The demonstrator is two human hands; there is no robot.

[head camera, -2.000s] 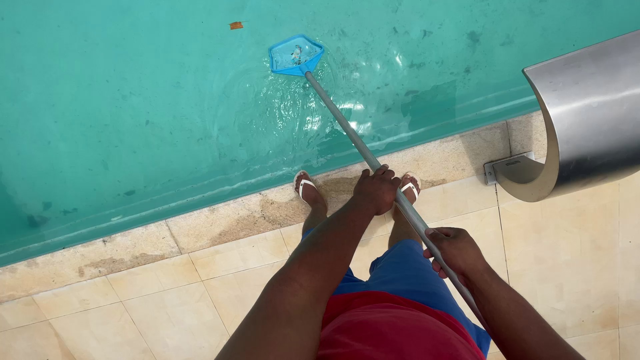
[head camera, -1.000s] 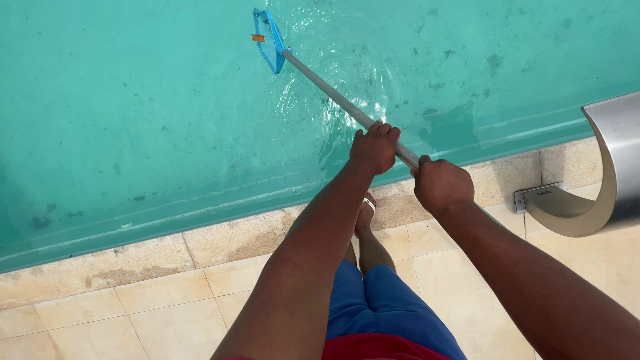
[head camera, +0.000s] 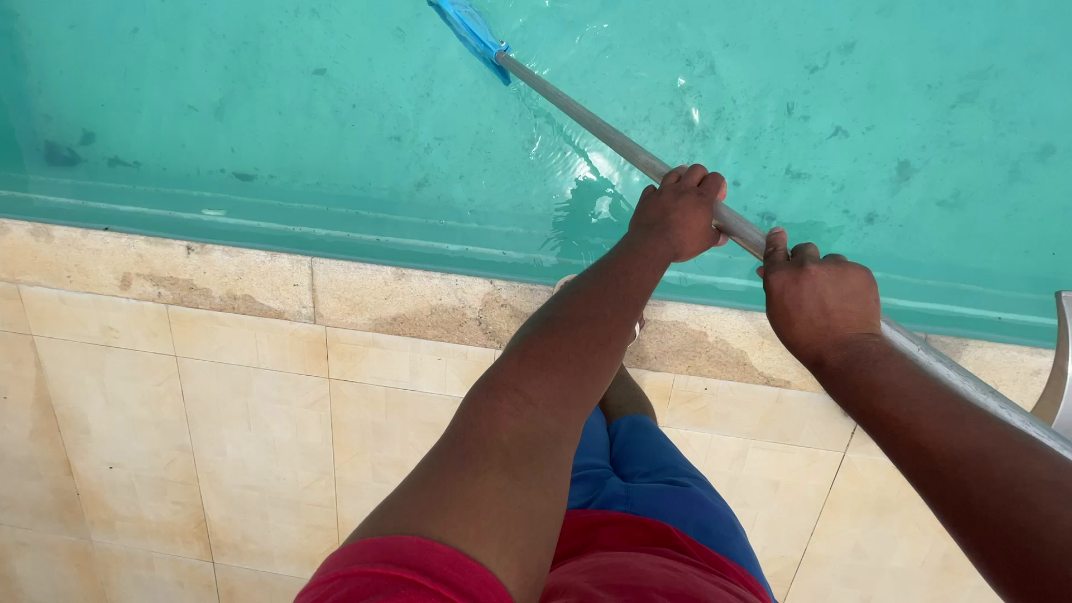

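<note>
Both of my hands grip the metal pole of a pool skimmer net over the water. My left hand [head camera: 680,213] is closed around the pole [head camera: 586,117] farther out. My right hand [head camera: 816,293] holds it a short way behind, and the pole's rear part runs back beside my right forearm. At the far end, the blue skimmer net [head camera: 473,38] is tilted at the top of the view, its outer end touching the frame's edge. Whether anything lies in the net cannot be told.
The pool water [head camera: 335,109] has dark specks and patches below it. A stone coping [head camera: 402,301] borders the pool, with beige tiles [head camera: 251,427] behind it. My feet are near the coping, mostly hidden by my arm. A curved metal fixture [head camera: 1057,368] stands at the right edge.
The net swung left to a floating orange-brown leaf, which was seen at the net one second ago and is not visible now. My right hand has moved up the pole, closer to my left.
</note>
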